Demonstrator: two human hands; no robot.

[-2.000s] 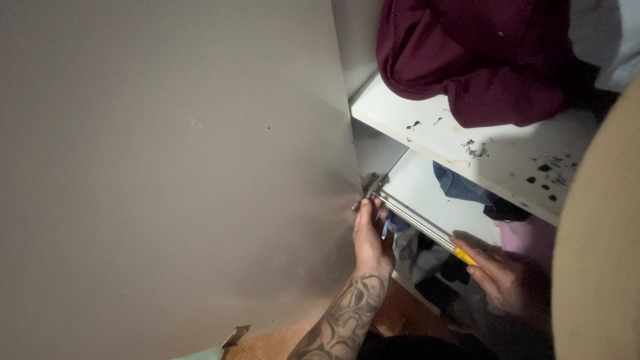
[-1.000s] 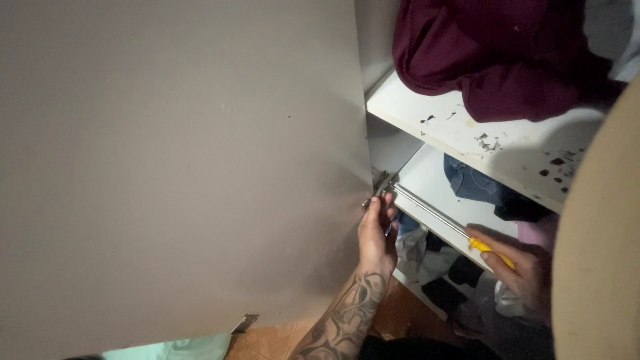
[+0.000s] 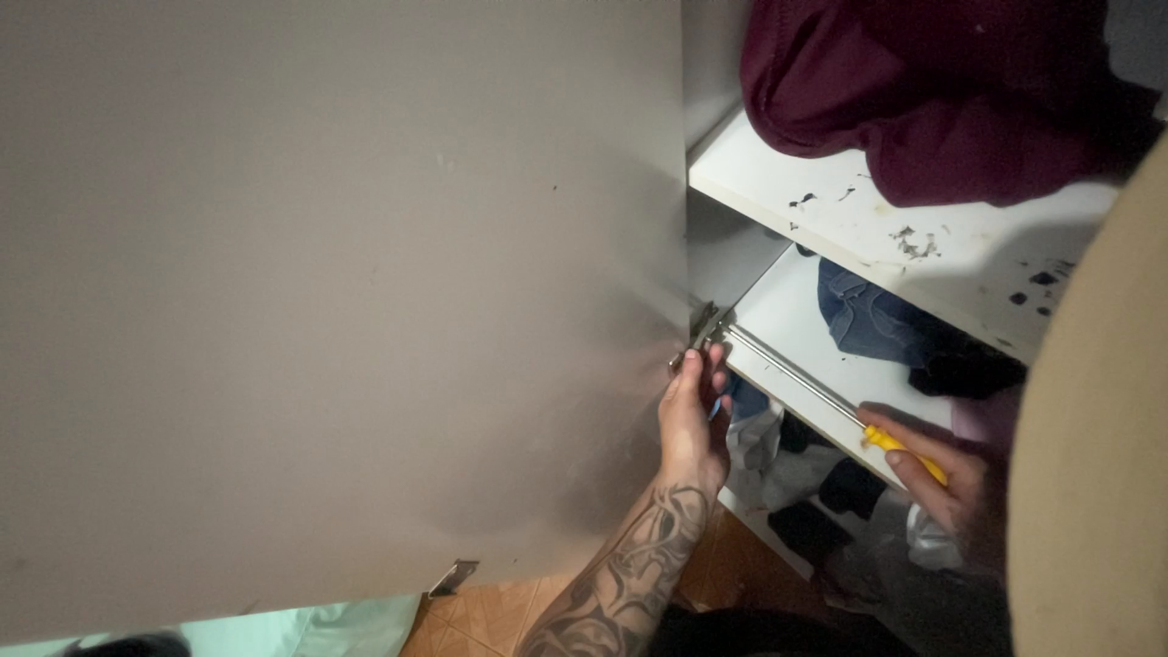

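My left hand [image 3: 692, 415], below a tattooed forearm, has its thumb and fingers on a metal cabinet hinge [image 3: 703, 336] at the edge of the large pale door panel [image 3: 365, 301]. My right hand [image 3: 940, 484] is closed around the yellow handle of a long screwdriver [image 3: 803, 379]. Its thin shaft runs up and left across the middle shelf, and its tip meets the hinge; the exact screw is too small to make out. Something small and blue shows beside my left fingers.
Maroon cloth [image 3: 912, 100] lies on the upper white shelf [image 3: 776, 173], which has dark worn patches. Blue denim [image 3: 867, 315] rests on the middle shelf [image 3: 785, 283], and mixed clothes lie below. Another hinge [image 3: 453, 577] sits at the panel's lower edge, above tiled floor [image 3: 493, 611]. A beige surface [image 3: 1095, 411] blocks the right side.
The view has shifted slightly. Both hands stay at the hinge and the screwdriver, and the right hand's fingers have changed position a little on the yellow handle.
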